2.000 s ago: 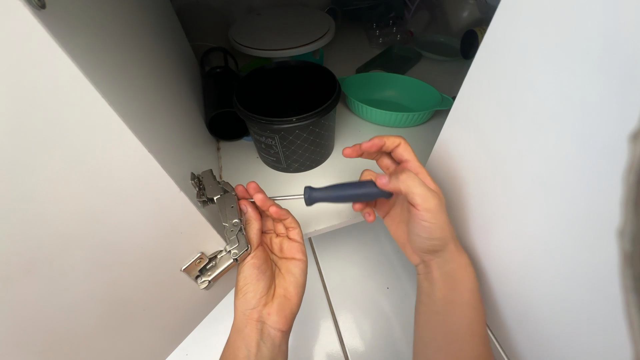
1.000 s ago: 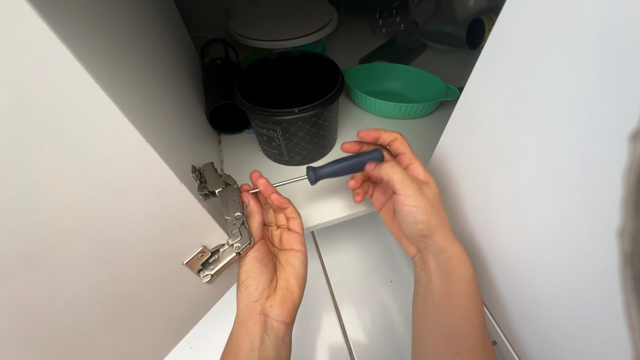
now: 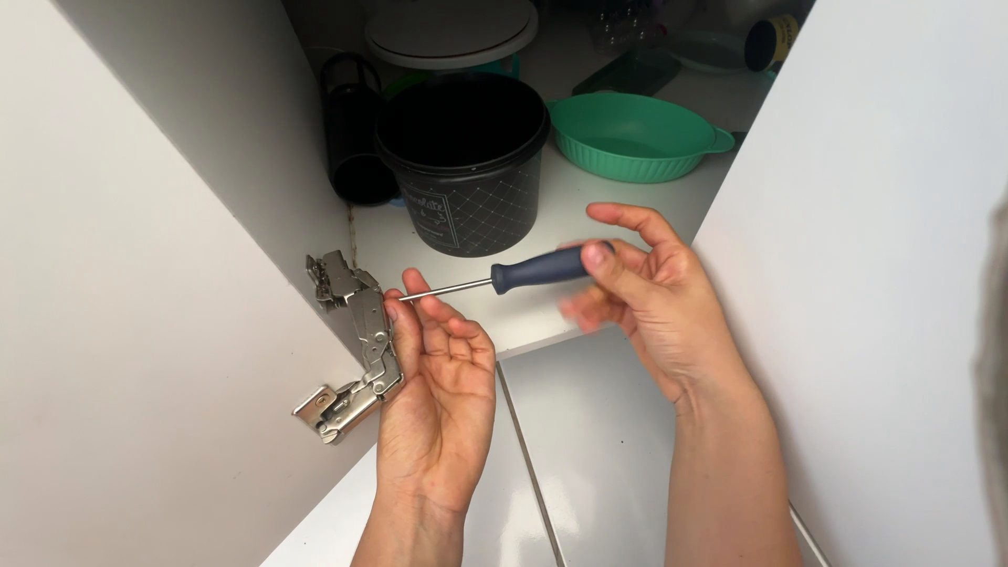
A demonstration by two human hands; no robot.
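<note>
My right hand (image 3: 654, 291) holds the dark blue handle of a screwdriver (image 3: 539, 270) at its rear end, between thumb and fingers, the other fingers spread and partly blurred. The metal shaft points left to a metal concealed cabinet hinge (image 3: 366, 323). Palm up, my left hand (image 3: 441, 394) is beside the hinge, thumb and forefinger at the shaft's front end. The screwdriver's tip is hidden at the fingertips and hinge. The hinge lies along the edge of the white panel at the left, its lower cup end (image 3: 315, 402) swung outward.
Inside the cabinet stand a black plastic bucket (image 3: 496, 209), a green oval dish (image 3: 630, 146), a black cylindrical container (image 3: 350, 134) and a white round lid (image 3: 453, 31). A white panel (image 3: 882, 236) borders the right side. Pale floor tiles (image 3: 606, 449) lie below the cabinet floor's front edge.
The fingers of my right hand have shifted around the screwdriver's handle, and the handle's tilt has varied. My left hand has stayed at the hinge.
</note>
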